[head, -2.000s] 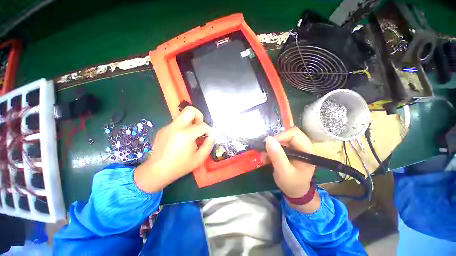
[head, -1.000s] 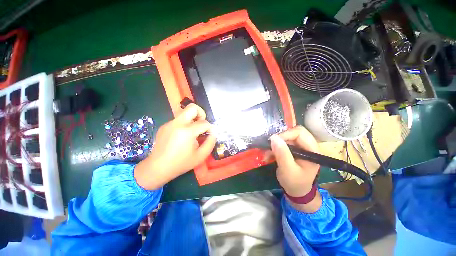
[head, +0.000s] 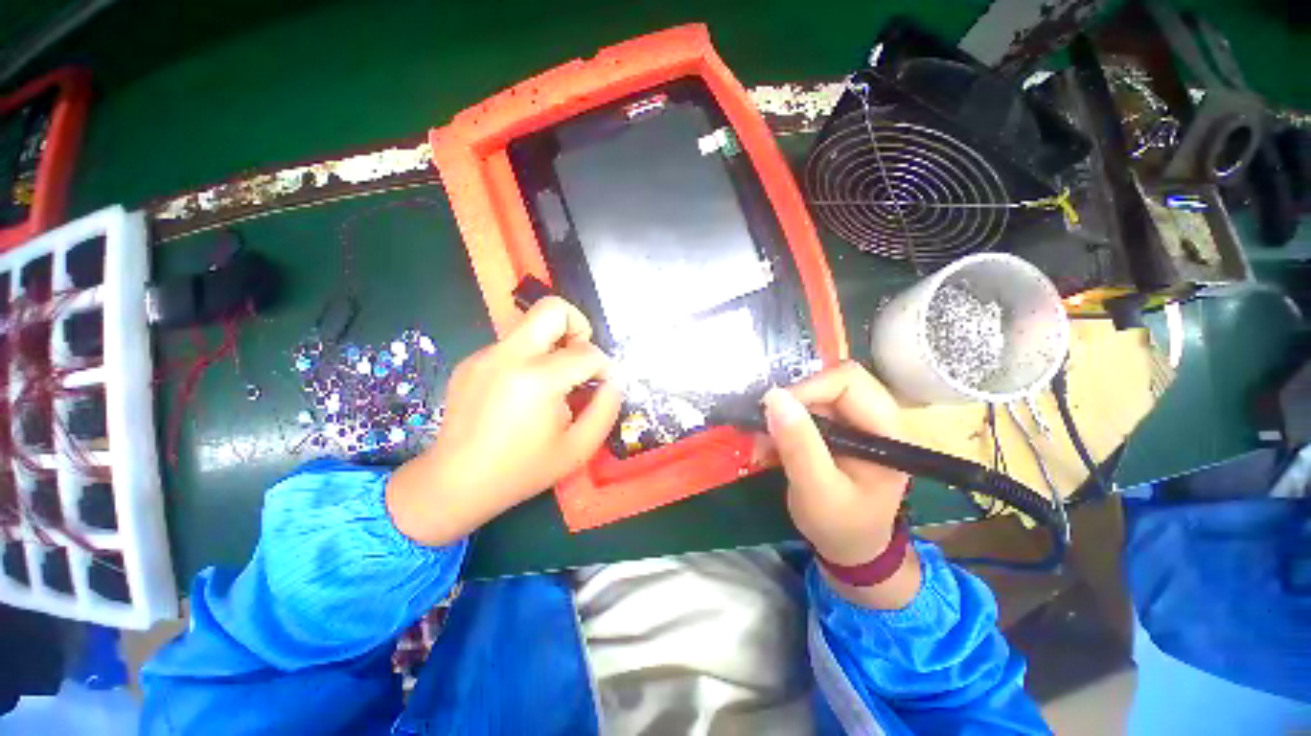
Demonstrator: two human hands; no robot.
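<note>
The tablet assembly (head: 539, 187), a black slab with a silver-grey battery (head: 654, 216), lies in an orange-red fixture (head: 467, 216). Its near end shows a circuit board (head: 669, 410) with strong glare. My right hand (head: 841, 460) holds the black soldering iron (head: 899, 453) like a pen, its front end low over the board; the tip is lost in glare. My left hand (head: 511, 417) rests at the fixture's left side, thumb and fingers pinched at the board. A dark stub (head: 532, 293) sticks out above its fingers; what they pinch is hidden.
Small round components (head: 367, 396) lie loose left of the fixture. A white parts tray (head: 137, 417) stands far left, another orange-red frame (head: 65, 151) behind it. Right are a white cup (head: 891, 345) of silvery bits, a fume fan (head: 909, 194), cardboard (head: 1129, 381) and cords.
The other orange-red frame at the far left has slid a little to the right. The iron's front end and my right hand have shifted slightly; my left hand keeps its pinch at the board.
</note>
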